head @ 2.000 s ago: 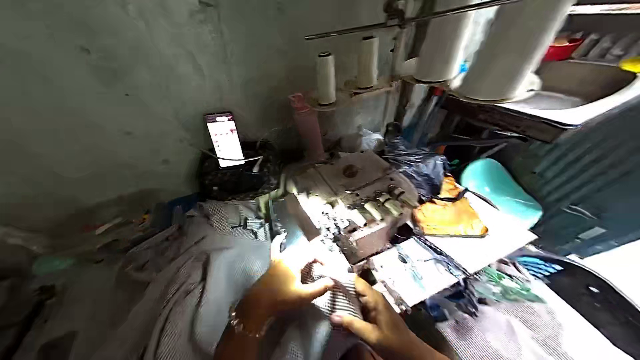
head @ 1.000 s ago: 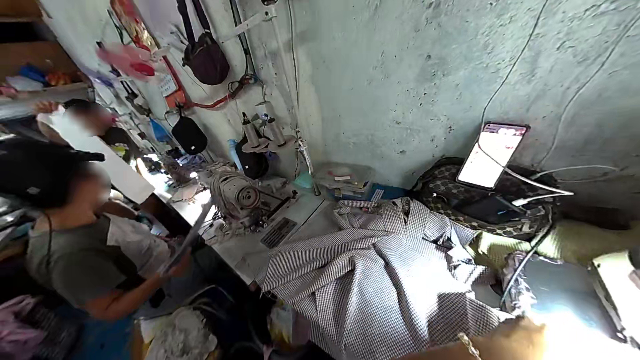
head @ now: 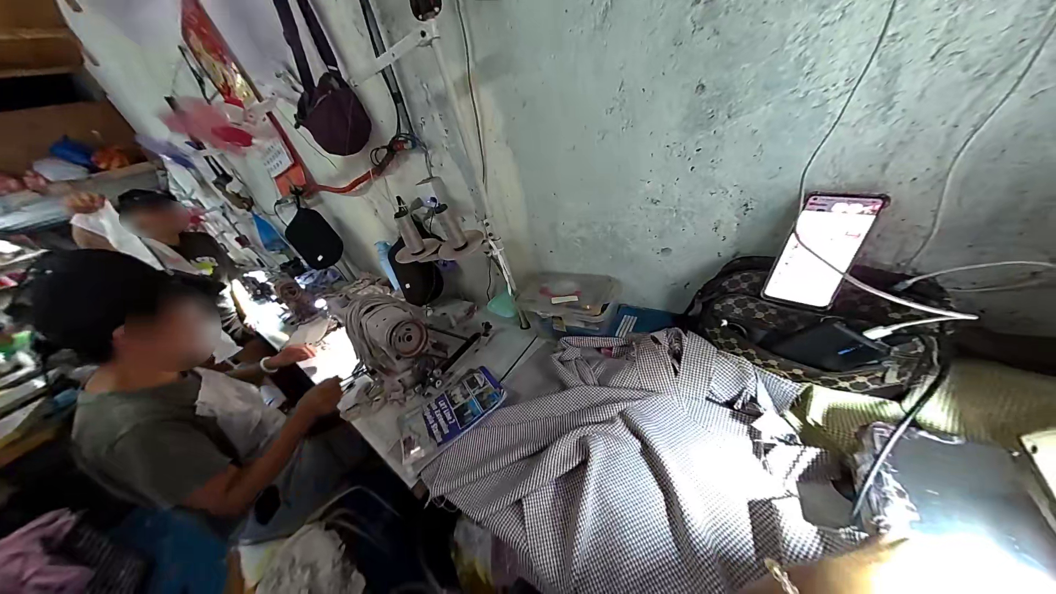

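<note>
At the bottom right edge a bare forearm and wrist with a bracelet show, most likely my left; the hand [head: 932,565] is washed out by glare, and its fingers cannot be made out. It lies beside a heap of checked fabric [head: 635,462] spread over the table. My right hand is outside the view. Behind the fabric a patterned bag [head: 742,285] rests against the wall, with a lit smartphone [head: 825,252] leaning upright on it. A black power bank [head: 833,345] with a white cable lies on the bag.
At left a co-worker [head: 157,429] in a cap sits by a sewing machine [head: 392,330]; another person [head: 165,223] is farther back. A printed booklet [head: 462,404] and plastic boxes [head: 569,301] are on the table. Thread cones [head: 450,227] stand near the wall, under a hanging dark bag [head: 334,111].
The view has swung far left from the lit machine where both hands held fabric two seconds ago. The near co-worker's arms have shifted, and the pale sheet seen by them is lower.
</note>
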